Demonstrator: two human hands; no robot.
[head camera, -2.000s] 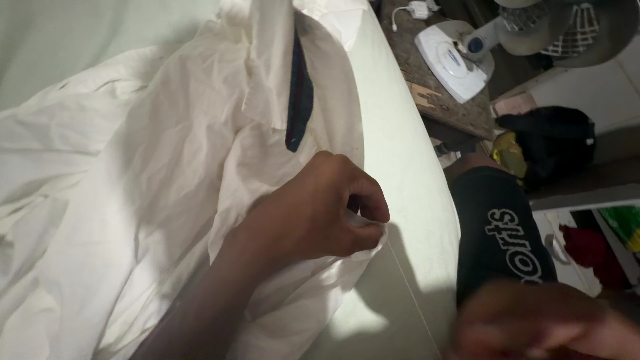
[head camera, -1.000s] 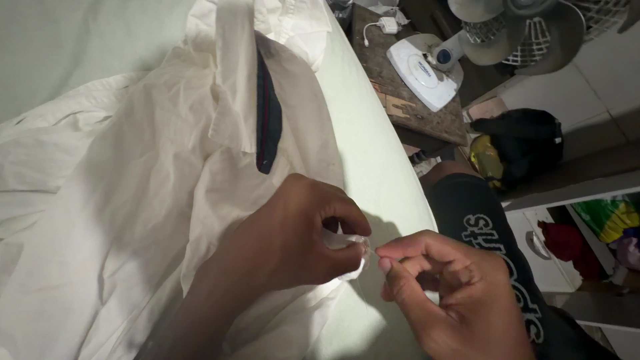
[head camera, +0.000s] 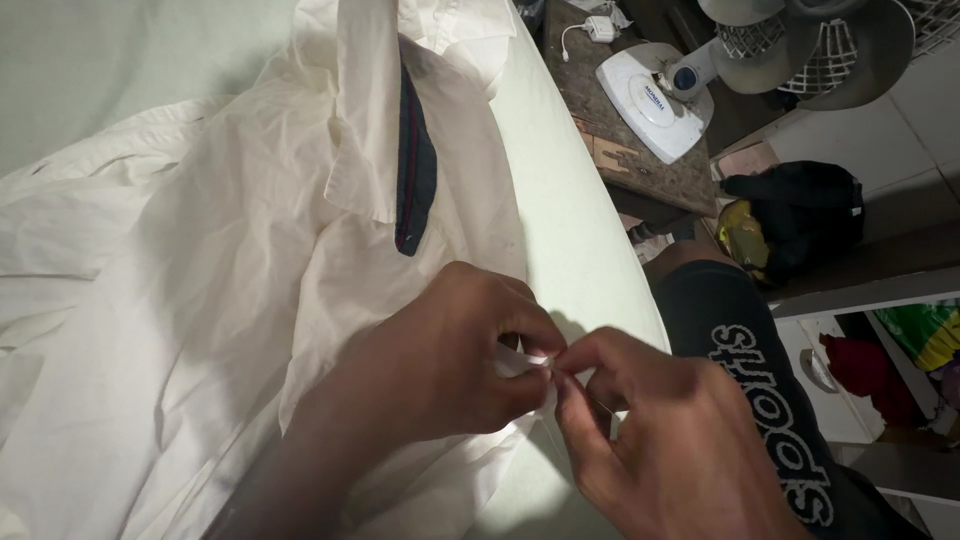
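A white cloth shirt (head camera: 225, 247) lies spread and wrinkled over a pale sheet-covered bed (head camera: 592, 232). It has a dark blue strip (head camera: 417, 165) with a red line near its upper part. My left hand (head camera: 442, 352) pinches a small fold of the white cloth between thumb and fingers. Against those fingertips, my right hand (head camera: 660, 420) has its thumb and forefinger pinched together at the fold. A thin thread runs down near the right fingers; whether a needle is between them cannot be told.
Beyond the bed edge stands a worn wooden table (head camera: 645, 180) with a white fan (head camera: 652, 97) and a charger (head camera: 600, 28). My leg in dark shorts (head camera: 720, 322) is at the right. A black bag (head camera: 810, 210) and an open white drawer (head camera: 832, 375) are farther right.
My right hand has come up from the lower right and now meets my left hand at the cloth fold. The left hand keeps its pinch. The view has shifted slightly.
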